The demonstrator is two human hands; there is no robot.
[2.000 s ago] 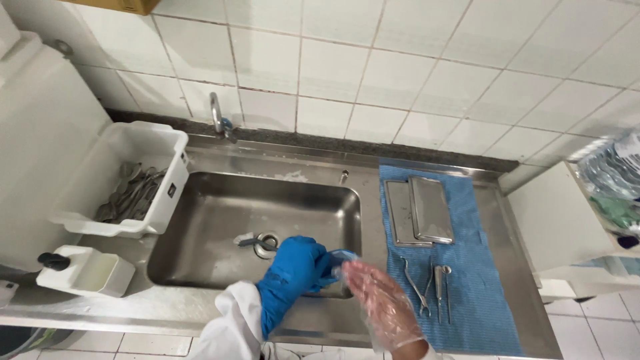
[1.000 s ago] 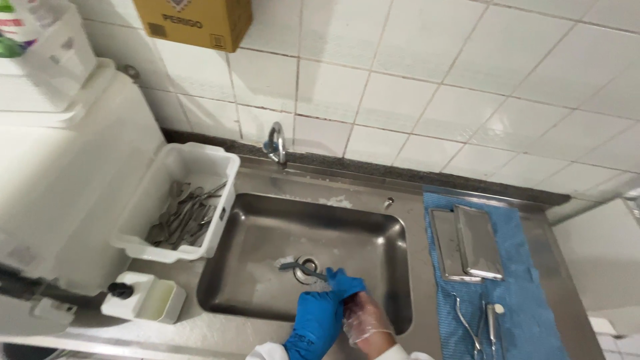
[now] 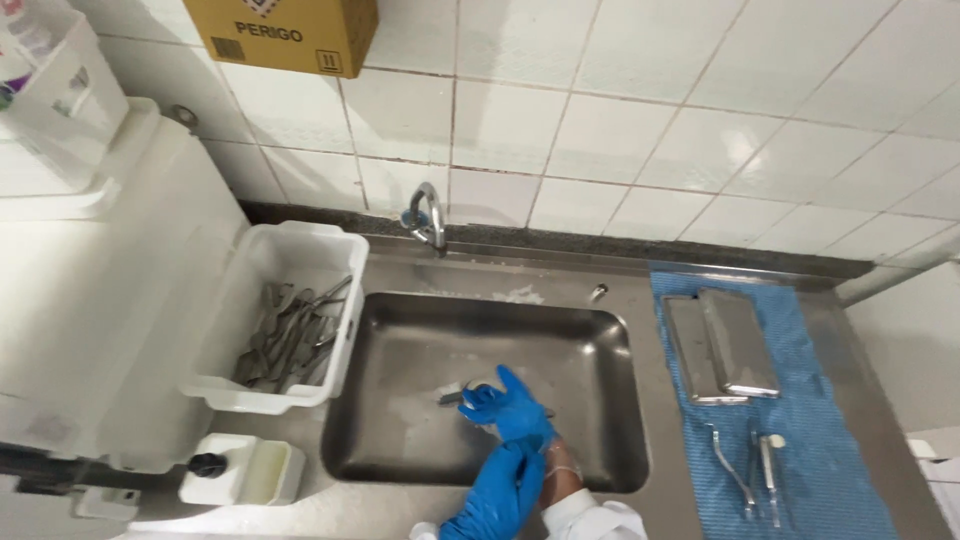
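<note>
Over the stainless steel sink basin (image 3: 405, 330), my left hand (image 3: 499, 484) wears a blue rubber glove, its fingers closed on the cuff of the blue glove on my right hand (image 3: 510, 409). The fingers of my right hand are spread and some fingertips of its glove look loose. A clear plastic glove edge shows at my right wrist, below the blue cuff. Behind my right hand a metal instrument (image 3: 451, 398) lies near the drain, partly hidden by the glove.
A white plastic bin (image 3: 349, 345) of metal instruments (image 3: 289, 337) stands left, behind a white dispenser (image 3: 244, 469). The faucet (image 3: 427, 214) rises behind the basin. Metal trays (image 3: 739, 341) and dental instruments (image 3: 768, 472) lie on a blue cloth (image 3: 817, 427) at right. A yellow box (image 3: 281, 34) hangs above.
Blue glove material, earlier bunched between my hands, now covers my right hand, which showed only clear plastic two seconds ago. The view has shifted left.
</note>
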